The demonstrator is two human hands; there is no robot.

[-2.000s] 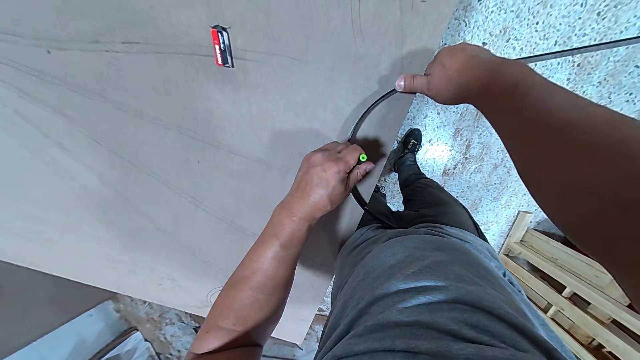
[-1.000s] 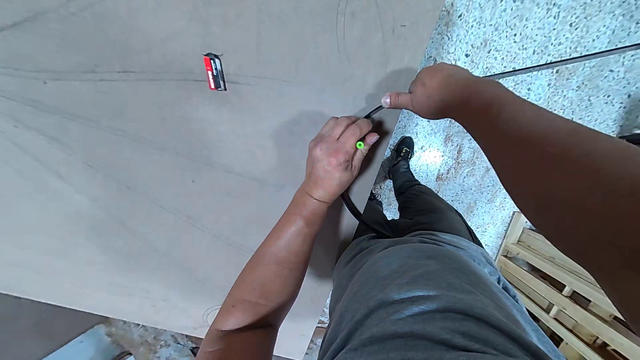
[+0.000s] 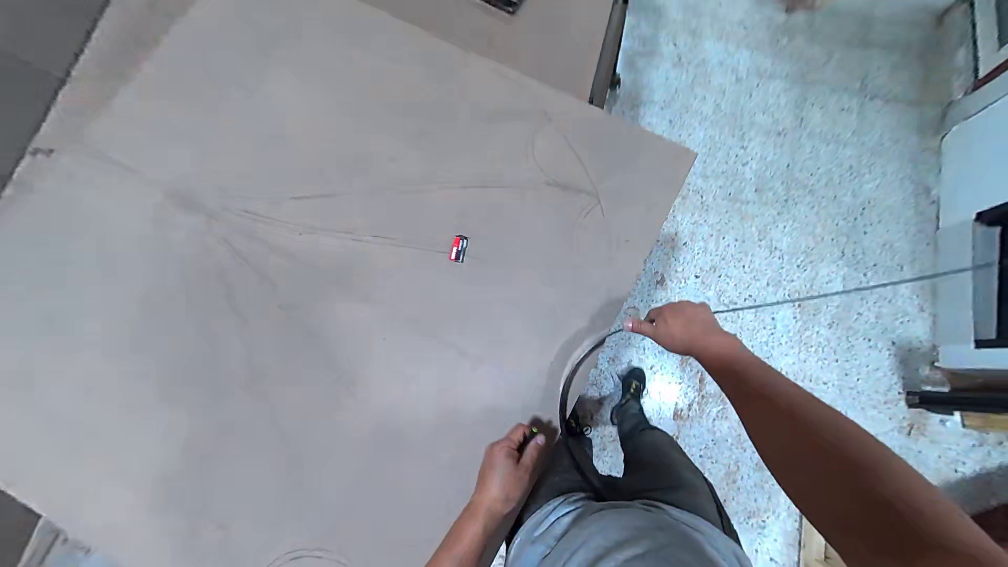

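Note:
My right hand (image 3: 683, 327) grips a dark flexible strip (image 3: 568, 386), thumb pointing left. From there the strip curves down toward my waist, and a thin straight length runs right across the floor side. My left hand (image 3: 508, 472) is closed around a small object with a green end (image 3: 535, 431), most of it hidden by the fingers; it is beside the large board's edge, apart from the curved strip. A small red, white and black box (image 3: 458, 249) lies on the grey-brown board (image 3: 354, 315), which bears pencil lines and arcs.
Speckled floor (image 3: 756, 213) extends right of the board, with my shoe (image 3: 632, 383) on it. A second board (image 3: 543, 39) with a dark edge lies at the top. At the far right stands a pale cabinet-like unit (image 3: 957, 291) with a dark opening. Pale wood shows at the bottom right.
My left hand has moved away from the curved strip, with the green-ended object still in it. My right hand still holds the strip. The view has shifted to show more of the board and the right side.

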